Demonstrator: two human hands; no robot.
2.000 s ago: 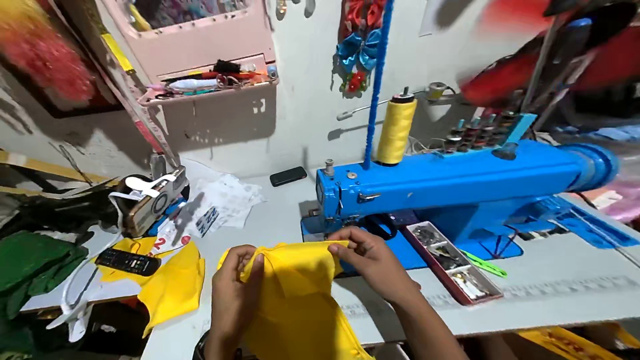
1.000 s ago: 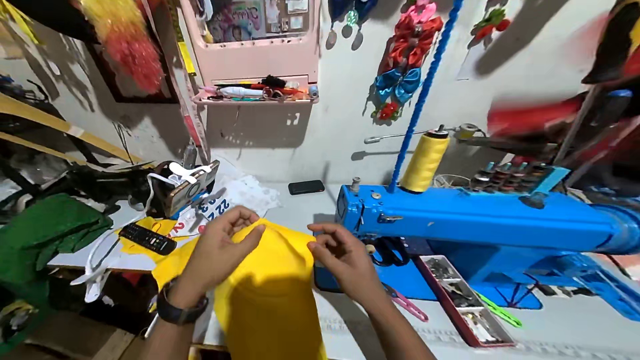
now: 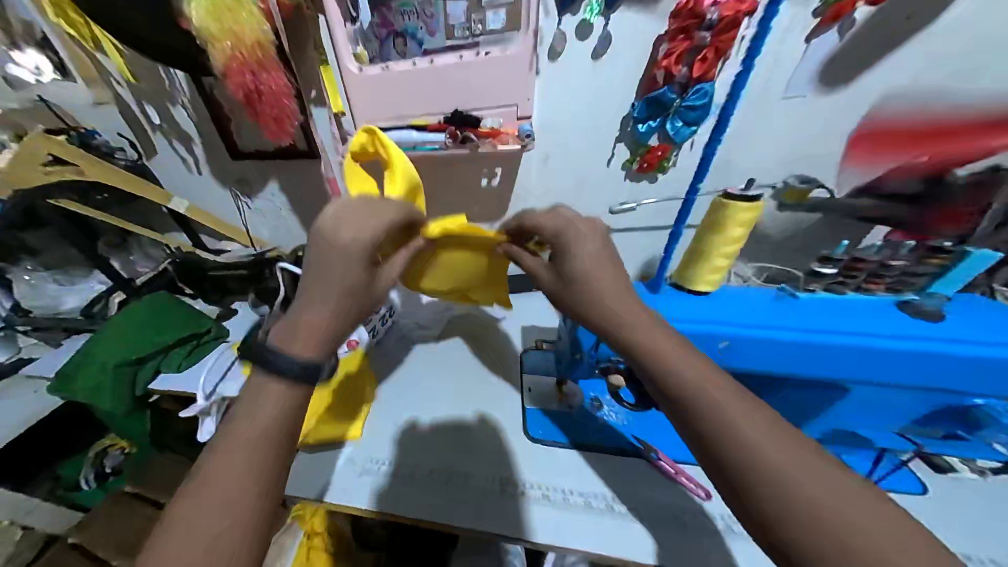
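Note:
A piece of yellow fabric (image 3: 465, 272) is held up above the sewing table, stretched between both hands. My left hand (image 3: 358, 252), with a dark band at the wrist, pinches its left end, and a folded loop of the cloth rises behind the fingers. My right hand (image 3: 571, 260) grips the right end between thumb and fingers. Below and right of the hands stands a blue sewing machine (image 3: 787, 339), its needle area near the right forearm. A cone of yellow thread (image 3: 718, 242) is upright behind the machine's arm.
Pink-handled thread snips (image 3: 673, 470) lie at the machine's base. More yellow cloth (image 3: 340, 402) rests on the table (image 3: 441, 386) at left, near green fabric (image 3: 142, 354). A pink wall organizer (image 3: 441, 79) holds small tools. Hair bows (image 3: 673, 110) hang on the wall.
Both hands have lifted the yellow fabric from low over the table to in front of the wall. The view has shifted, and the snips show more fully.

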